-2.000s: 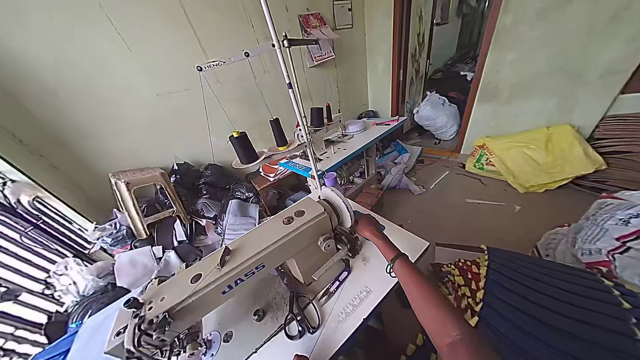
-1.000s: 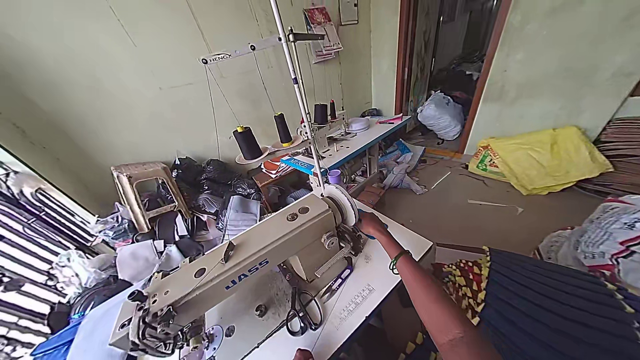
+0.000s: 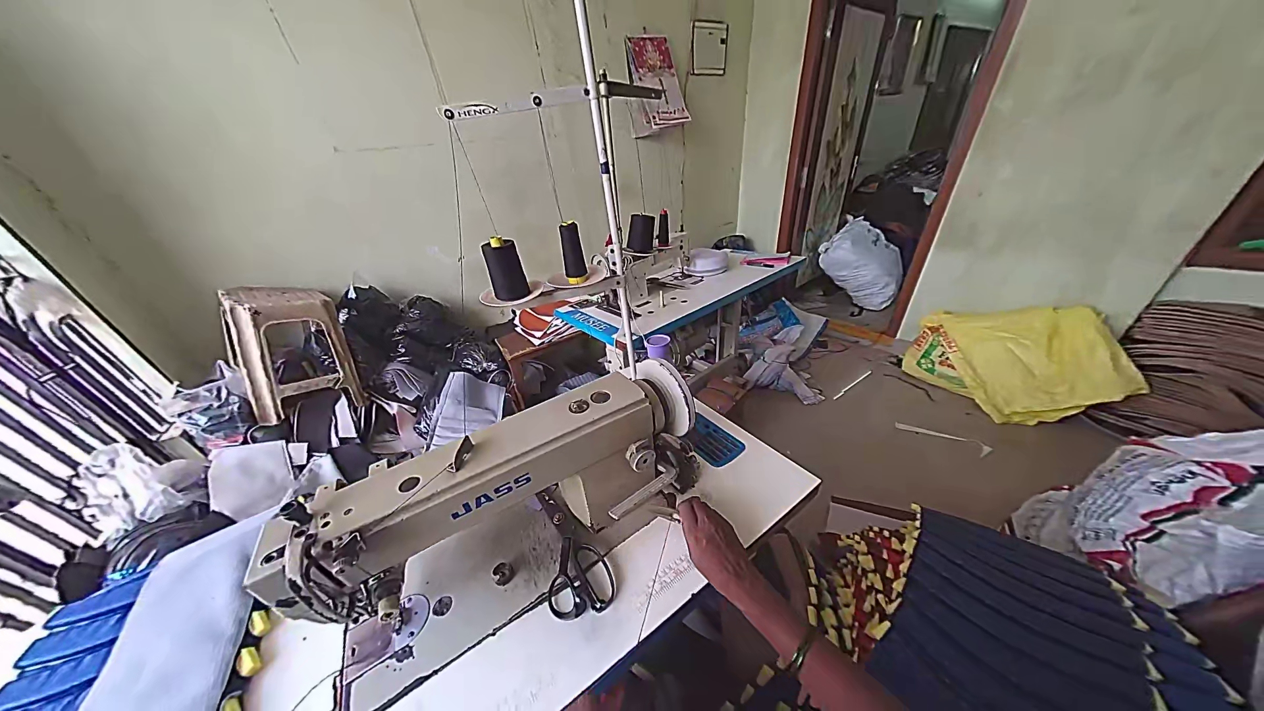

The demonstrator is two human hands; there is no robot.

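My right hand (image 3: 713,545), with a bangle on its wrist, is at the right end of a beige industrial sewing machine (image 3: 523,464), beside the metal lever and just below the handwheel (image 3: 671,397). Its fingers are bent; their grip is partly hidden. A thin dark thread (image 3: 654,592) runs down from near the fingertips across the white table (image 3: 553,647). Black-handled scissors (image 3: 581,583) lie left of the hand. Behind it, a blue tray (image 3: 716,441) rests on the tabletop. A small skin-coloured patch at the bottom edge may be my left hand (image 3: 598,701).
Black thread cones (image 3: 506,270) stand behind the machine, near a second sewing table (image 3: 706,296). A plastic stool (image 3: 291,341) and black bags (image 3: 425,331) are at the left. Dark pleated cloth (image 3: 1027,612) lies near my right arm; a yellow sack (image 3: 1027,365) is on the floor.
My right hand has moved from the handwheel down toward the front of the table, uncovering the blue tray. The slim dark tool that lay right of the scissors no longer shows there.
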